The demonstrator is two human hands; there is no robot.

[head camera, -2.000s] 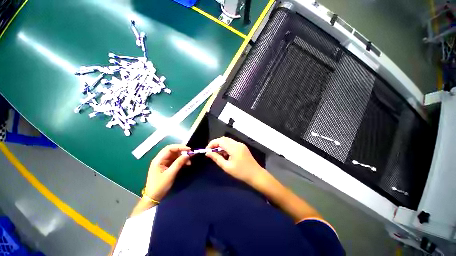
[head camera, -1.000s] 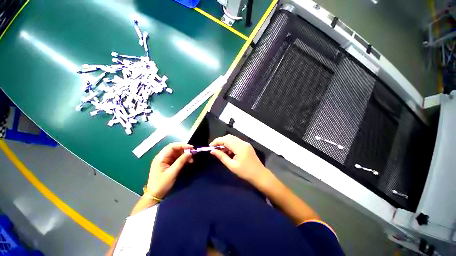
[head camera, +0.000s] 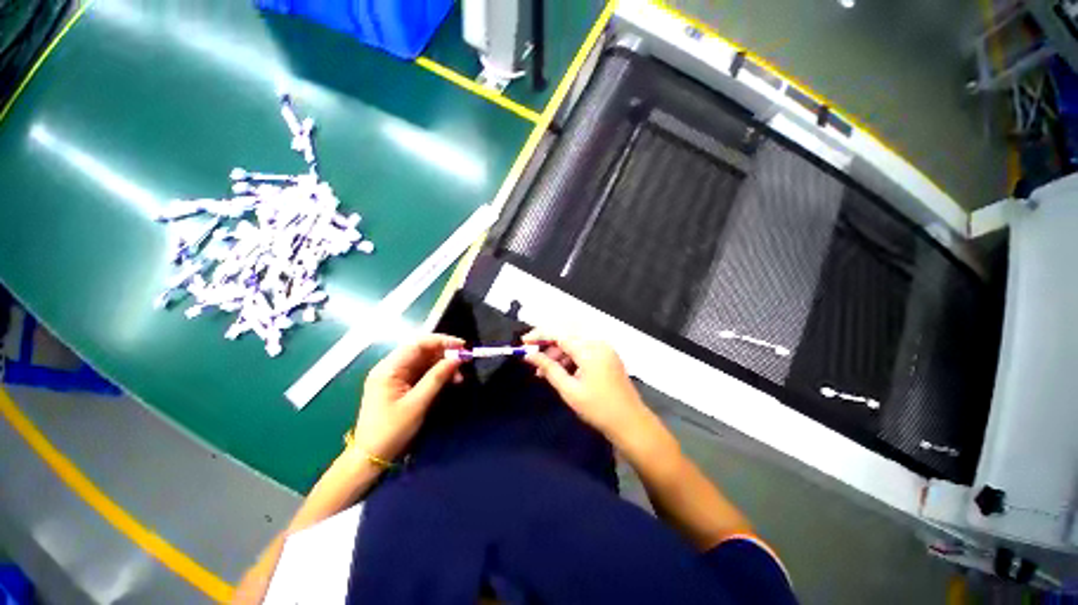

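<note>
A short cable assembly (head camera: pixel 494 351), white with purplish parts, is held level between my two hands in front of my body. My left hand (head camera: pixel 408 384) pinches its left end between thumb and fingers. My right hand (head camera: pixel 582 376) pinches its right end. The fingertips hide both ends. A loose pile of white cables (head camera: pixel 278 248) lies on the green table (head camera: pixel 154 337) at the left. Three cables lie spaced apart on the black mesh conveyor (head camera: pixel 662 236); the nearest one (head camera: pixel 754 343) lies toward the front rail.
A steel ruler (head camera: pixel 384 313) lies slanted at the table's right edge. The white conveyor rail (head camera: pixel 697 384) runs just right of my hands. A white hood (head camera: pixel 1040 355) stands at the belt's far right. A blue bin (head camera: pixel 378 18) and a grey-white device (head camera: pixel 497 36) stand at the back.
The view has tilted, so the table and pile appear lower and more of the blue bin shows. The cable stays between both hands, now held more level.
</note>
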